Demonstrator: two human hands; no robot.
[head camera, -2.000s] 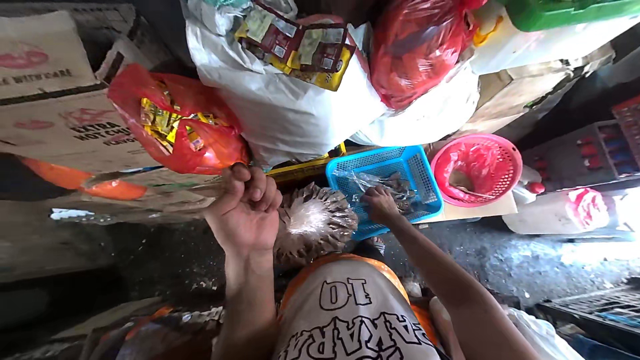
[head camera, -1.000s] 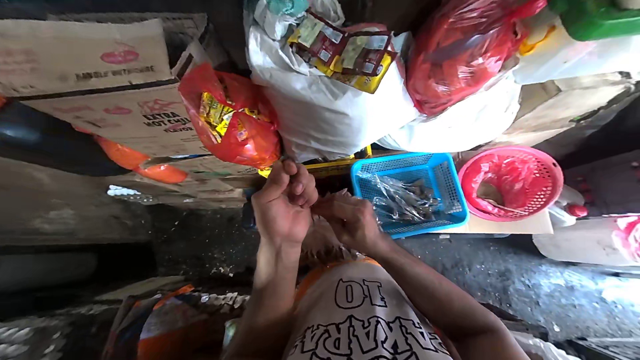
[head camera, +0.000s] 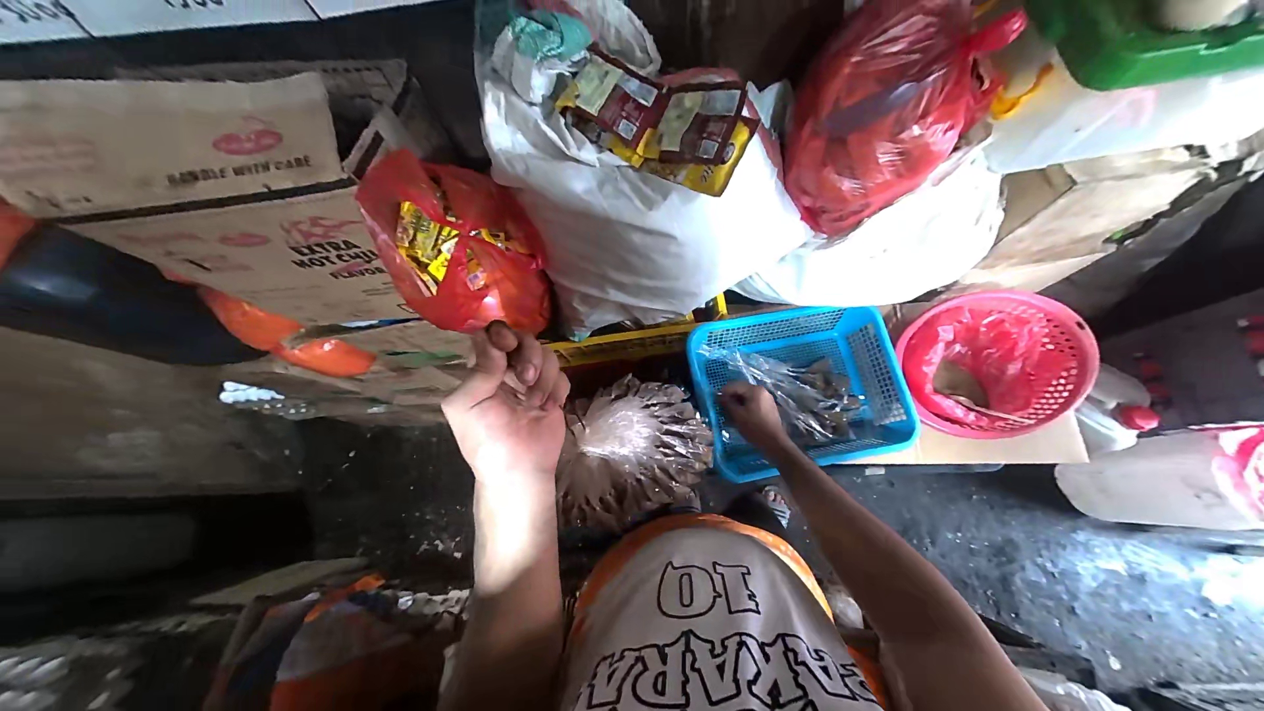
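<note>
My left hand (head camera: 513, 400) is raised palm up with curled fingers, just below a red plastic bag (head camera: 449, 247) of yellow packets. Whether its fingertips pinch anything is too small to tell. Under and beside it hangs a round bunch of small plastic packets with brown contents (head camera: 632, 449). My right hand (head camera: 752, 410) is at the left part of a blue plastic basket (head camera: 894, 395), its fingers bent beside clear plastic packets (head camera: 805, 395); a grip on one cannot be made out. To the right of the basket stands a pink perforated basket (head camera: 1081, 365) lined with a red bag.
Behind the baskets stand a white sack (head camera: 662, 237) with brown and yellow sachets (head camera: 681, 123) on top, and a knotted red bag (head camera: 879, 118). Cardboard boxes (head camera: 237, 227) are stacked at the left. A green-topped container (head camera: 1136, 49) is at the back right.
My right hand was in the blue basket in the earliest frame, then beside my left hand, and is now back at the basket. My left hand has stayed raised near the red bag.
</note>
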